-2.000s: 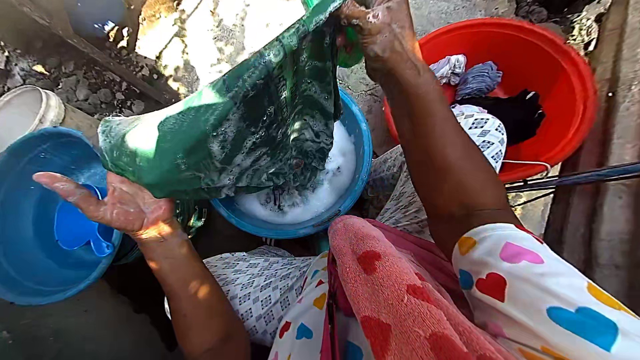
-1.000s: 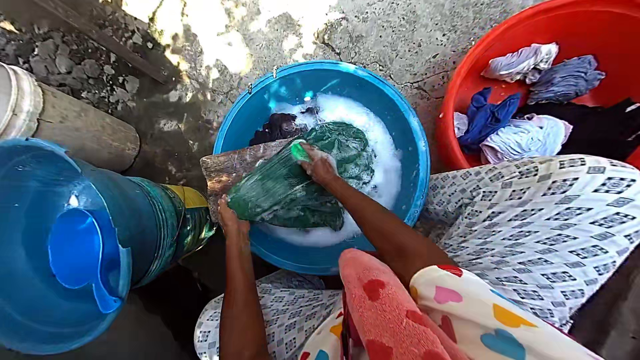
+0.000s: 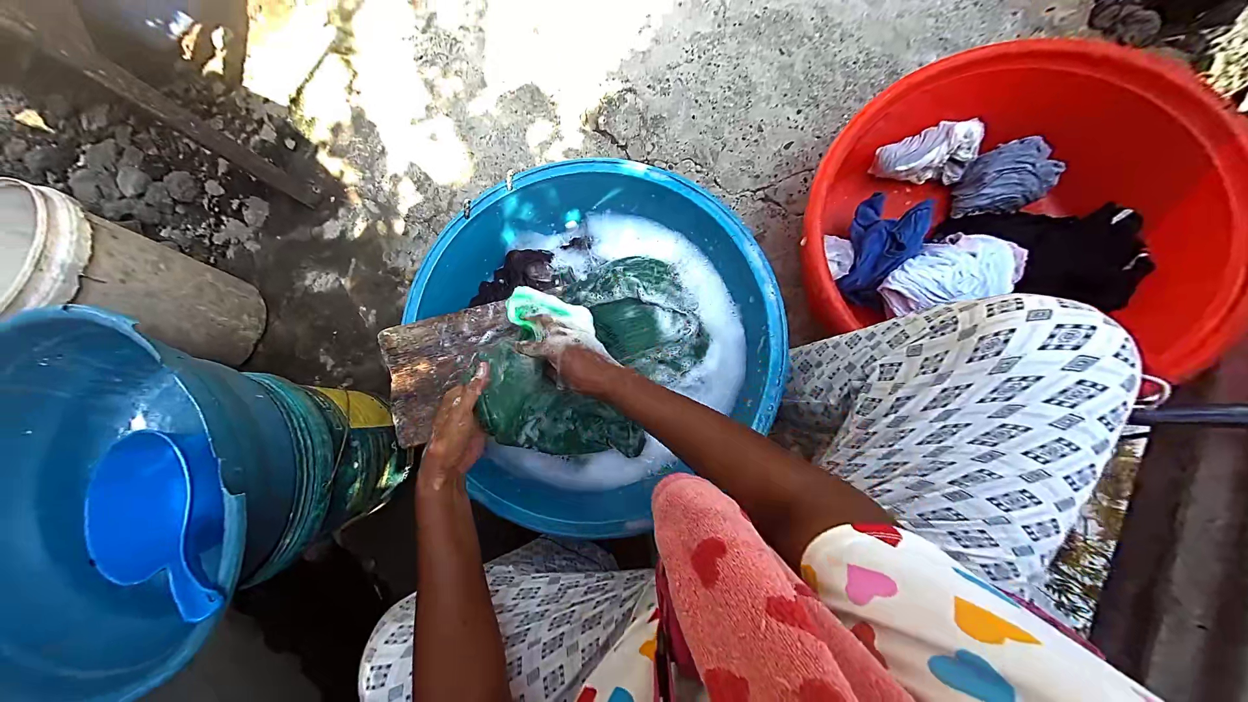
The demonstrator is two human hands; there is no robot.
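A soapy green cloth (image 3: 556, 405) lies partly on a wooden board (image 3: 429, 361) and partly in the suds of a blue basin (image 3: 770, 322). My left hand (image 3: 456, 429) grips the cloth's left edge beside the board. In my right hand (image 3: 565, 346) is a green, foam-covered brush or scrubber (image 3: 536, 307), resting over the cloth; its exact kind cannot be told. Dark wet fabric (image 3: 517, 273) sits behind the board, against the basin's inner wall.
A red basin (image 3: 829, 195) on the right holds several garments (image 3: 955, 268). At left stand a large blue container (image 3: 224, 468) with a blue dipper (image 3: 141, 507) in it and a dirty white bucket (image 3: 175, 292). Rubble (image 3: 127, 175) and a wooden plank (image 3: 195, 127) lie beyond.
Two seconds ago the green cloth was held up above the basin; it now lies on the board and in the suds. Since one second ago my right hand has moved left with the green scrubber.
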